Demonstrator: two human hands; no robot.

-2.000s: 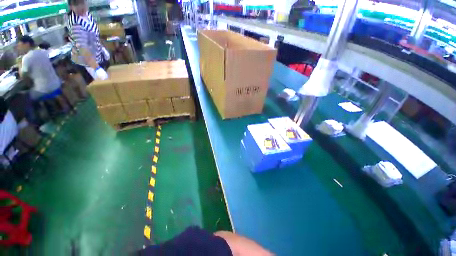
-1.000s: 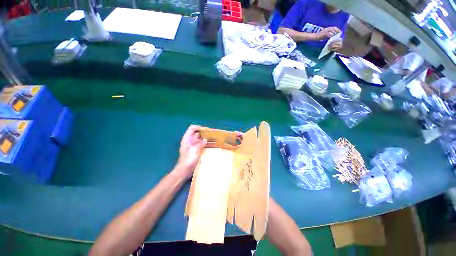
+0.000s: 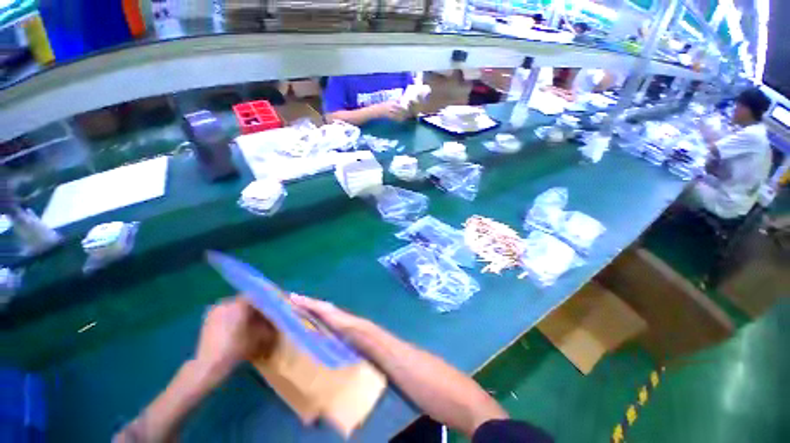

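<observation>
A partly folded retail box (image 3: 320, 381), plain brown inside with a blue printed panel, is held tilted above the bench in front of me. My left hand (image 3: 227, 333) grips its left end. My right hand (image 3: 333, 318) is against the blue panel on the other side, its fingers partly hidden. The box is blurred. Clear bagged parts (image 3: 431, 275) lie right of the box. A heap of thin tan sticks (image 3: 494, 244) lies beside them, with smaller clear bags of whitish parts (image 3: 549, 256) to its right.
White packs (image 3: 262, 196) on plastic are spaced along the green bench (image 3: 346, 260). A white sheet (image 3: 106, 192), a dark block (image 3: 210, 145) and a red tray (image 3: 257, 116) lie at the back. A person in blue (image 3: 368, 93) sits opposite, another in white (image 3: 745, 156) at right. Brown cartons (image 3: 593, 324) stand below the bench edge.
My view has swung right along the bench. Both hands came into view with the brown box; since then it has turned so that its blue side shows and its panels are folded closer together.
</observation>
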